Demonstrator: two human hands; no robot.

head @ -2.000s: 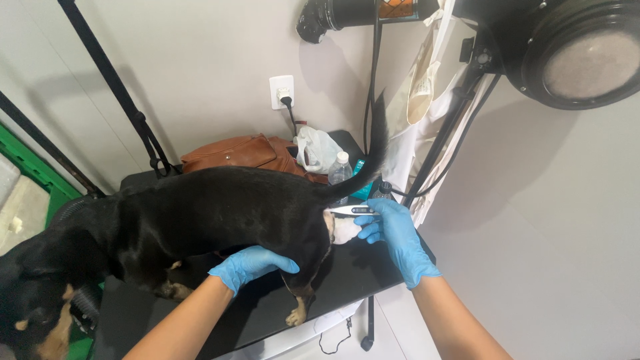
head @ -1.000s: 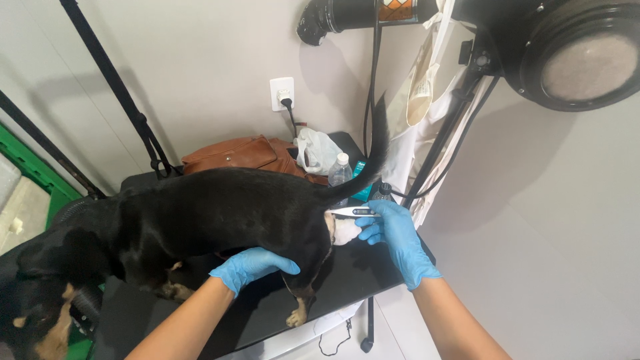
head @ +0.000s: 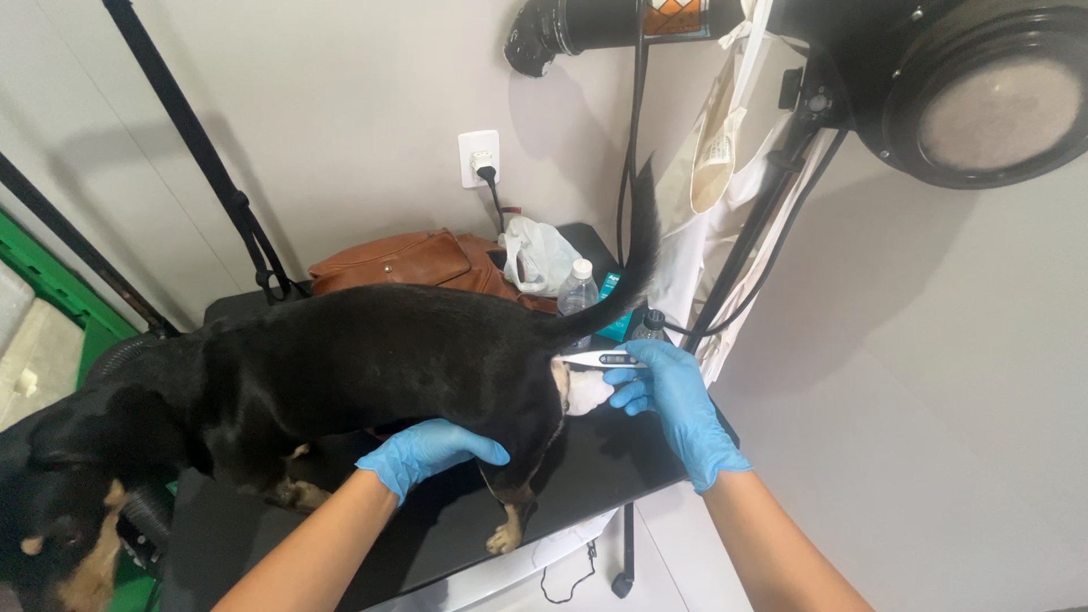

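A black and tan dog (head: 374, 365) stands on a black grooming table (head: 408, 544), its head at the lower left and its tail raised. My right hand (head: 676, 404), in a blue glove, holds a white digital thermometer (head: 602, 359) at the dog's rear, under the tail base; its tip is hidden there. A white cotton or gauze wad (head: 588, 392) is between my right fingers and the dog's hindquarters. My left hand (head: 432, 452), also in a blue glove, supports the dog's underside in front of the hind leg; some of its fingers are hidden beneath the body.
Behind the dog lie a brown leather bag (head: 416, 262), a white plastic bag (head: 541, 255), a clear bottle (head: 578, 291), a teal box (head: 614, 319) and a dark-capped bottle (head: 651, 325). A black pet dryer (head: 977, 93) overhangs the right side. Black restraint straps (head: 191, 127) rise at left.
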